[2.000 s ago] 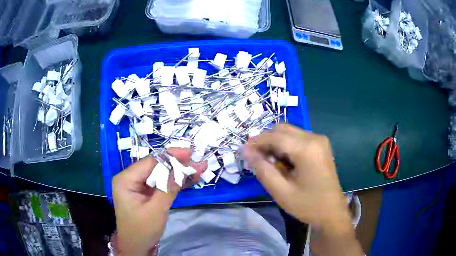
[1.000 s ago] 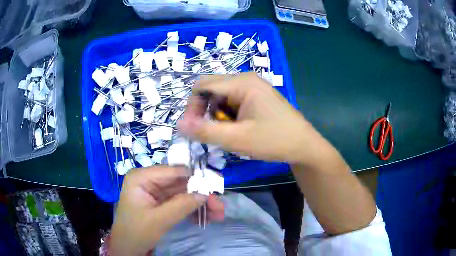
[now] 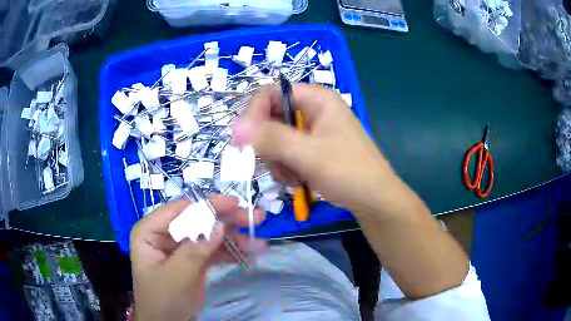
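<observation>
A blue tray (image 3: 114, 207) is heaped with tagged metal pins (image 3: 185, 116). My left hand (image 3: 178, 257), at the tray's near edge, holds a bunch of tagged pins (image 3: 193, 222); their white tags lie between thumb and fingers and thin rods point down right. My right hand (image 3: 313, 141), above the tray's right half, holds small pliers with orange-yellow handles (image 3: 302, 204) and a dark tip pointing up. Its fingertips are at a single tagged pin (image 3: 238, 164) whose rod hangs down, blurred, beside my left fingers.
Clear boxes with tagged pins (image 3: 47, 135) stand left. A clear box of white pieces (image 3: 225, 7) and a digital scale (image 3: 374, 14) stand behind the tray. Red scissors (image 3: 478, 166) lie right. Clear bags (image 3: 488, 22) are far right. Packed parts (image 3: 56, 276) are at lower left.
My right hand has moved from the tray's near right over to its middle, now with a single tagged pin. The pins in my left hand are turned differently. The view has shifted.
</observation>
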